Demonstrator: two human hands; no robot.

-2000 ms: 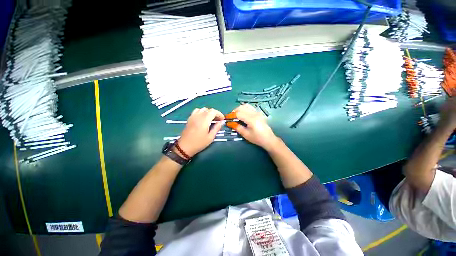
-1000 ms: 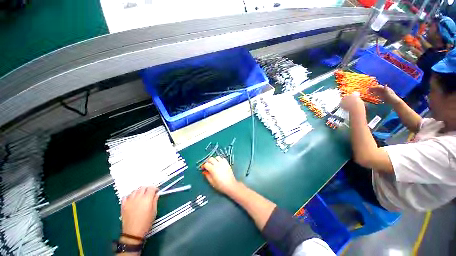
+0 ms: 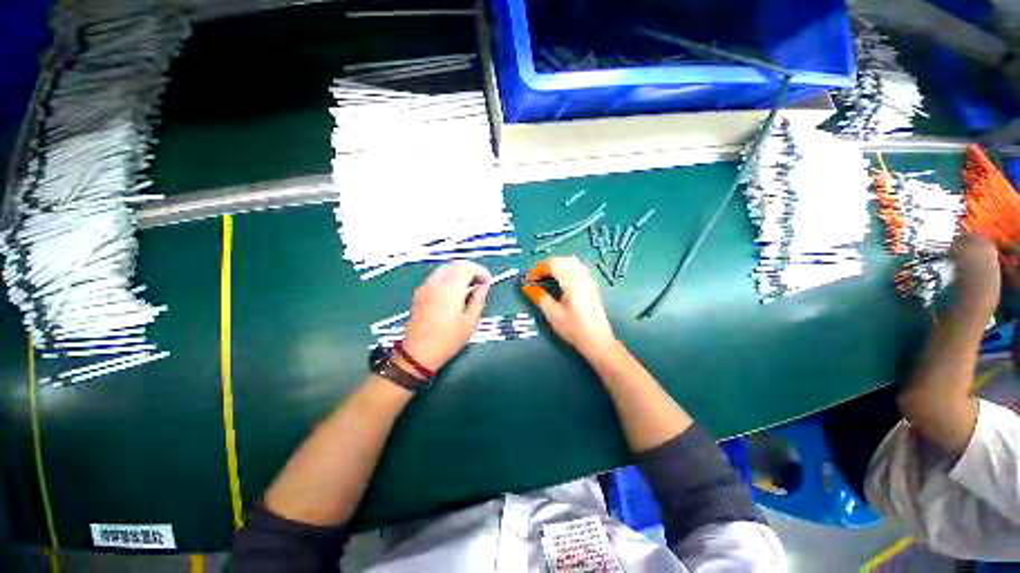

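Observation:
My left hand pinches a thin white tube, its free end pointing right. My right hand, with orange finger covers, is just right of that end; whether a small sleeve is between its fingertips cannot be told. Loose dark-grey sleeves lie on the green bench beyond my right hand. White tubes with dark bands near their right ends lie under and beside my left hand. A large pile of plain white tubes lies beyond my left hand, across the rail.
A blue bin stands behind the rail, with a long grey cord hanging onto the bench. Piles of sleeved white tubes lie at far left and right. At the right edge, a person's arm reaches toward orange pieces.
The view has tilted down toward the bench. My right hand has left the loose sleeves and come close to my left hand. My left hand has moved off the plain pile's edge, holding a tube.

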